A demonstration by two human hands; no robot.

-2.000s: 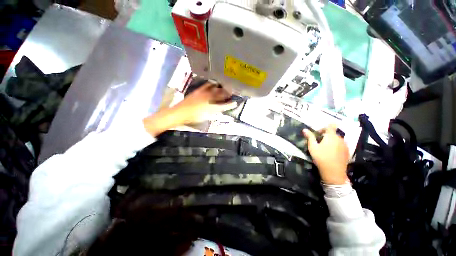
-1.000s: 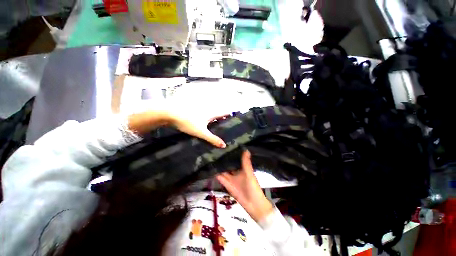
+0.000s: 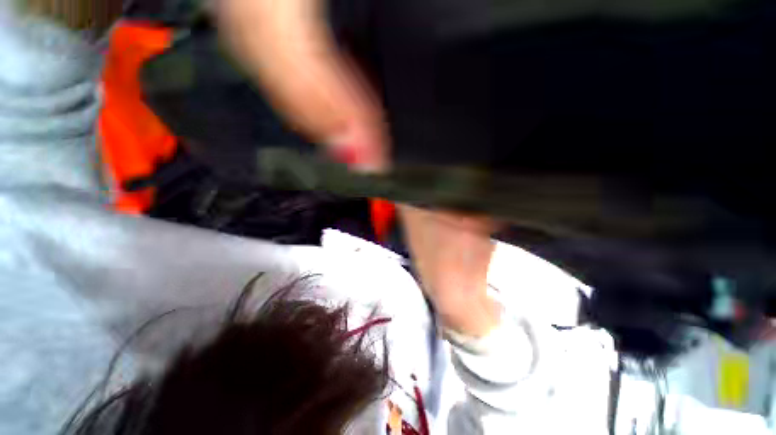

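Observation:
A large dark bundle of camouflage straps (image 3: 553,93) fills the upper middle and right of the view, close to the camera and blurred. My left hand (image 3: 310,89) holds it from above at its left part, with the thumb lying on the camouflage edge. My right hand (image 3: 451,263) is under the bundle; its wrist shows below the lower edge and its fingers are hidden behind the straps. The sewing machine is not in view.
An orange thing (image 3: 132,110) is at the upper left, with black tangled material (image 3: 247,204) beside it. A pale object with a yellow patch (image 3: 733,378) is at the lower right. Dark hair hangs at the bottom.
The view has swung away from the machine and its bed. The strap bundle, which lay before me between my hands, is now lifted close to the camera in them.

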